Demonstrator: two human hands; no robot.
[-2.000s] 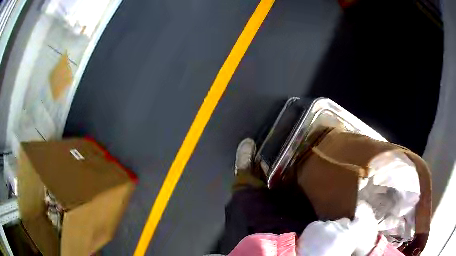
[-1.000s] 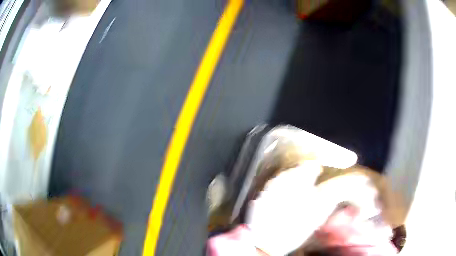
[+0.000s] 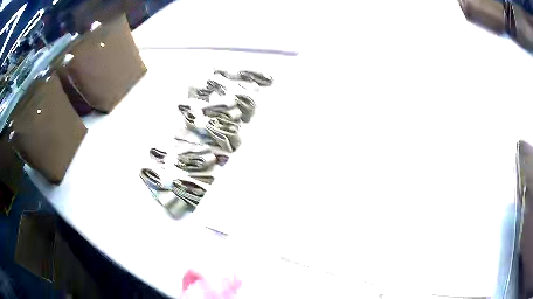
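Rolled olive-tan shoulder straps [image 3: 222, 131] lie in a slanting cluster on the white-covered table [image 3: 117, 216], left of the middle. Pale bands show between the coils. A small patch of pink sleeve [image 3: 207, 286] shows at the bottom edge, left of the middle; it looks like my left sleeve. No glove outline can be made out in the white glare around it, so what my left hand does is hidden. My right hand cannot be seen.
Two brown handbags, a nearer one [image 3: 49, 131] and a farther one [image 3: 108, 64], stand at the table's left edge. Below them is a dim brown box-like shape [image 3: 35, 242]. Brown objects [image 3: 485, 14] are cut off at the top right. Glare washes out much of the table.
The view has swung from the dark aisle, yellow tape and stool to the white table. The brown bag with white paper and both gloved hands have left view or are lost in glare.
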